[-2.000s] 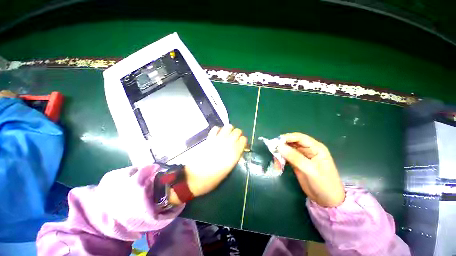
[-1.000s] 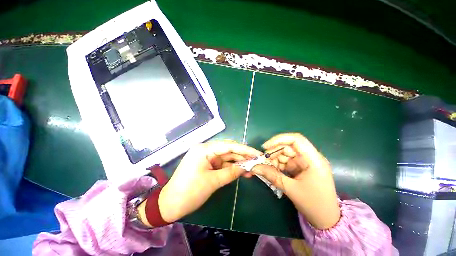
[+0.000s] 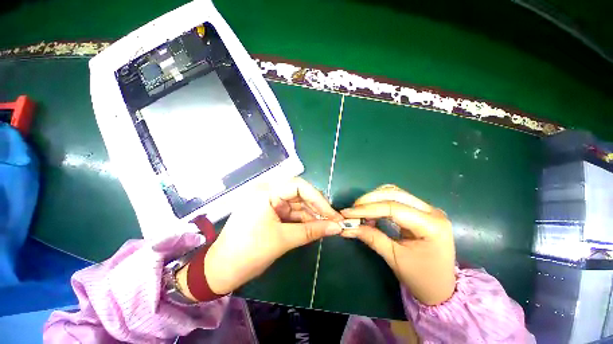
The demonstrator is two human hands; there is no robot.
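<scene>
A small pale part with a dark spot is pinched between the fingertips of both hands; its details are too small to tell. My left hand holds its left side, with a dark red band on the wrist. My right hand holds its right side. An open tablet unit lies tilted in a white foam tray to the left, beyond my left hand. Its large silver-white battery and the main board at the far end show.
A worn, chipped metal edge runs between the dark-green bench and the brighter green belt. Stacked grey-white sheets or a divided box stand at the right. A red-orange tray and a person's blue sleeve are at the left edge.
My hands have come together from apart. The crumpled whitish strip seen between them a second ago no longer shows; a small pale part shows at the fingertips. The tray appears farther up and left than two seconds ago.
</scene>
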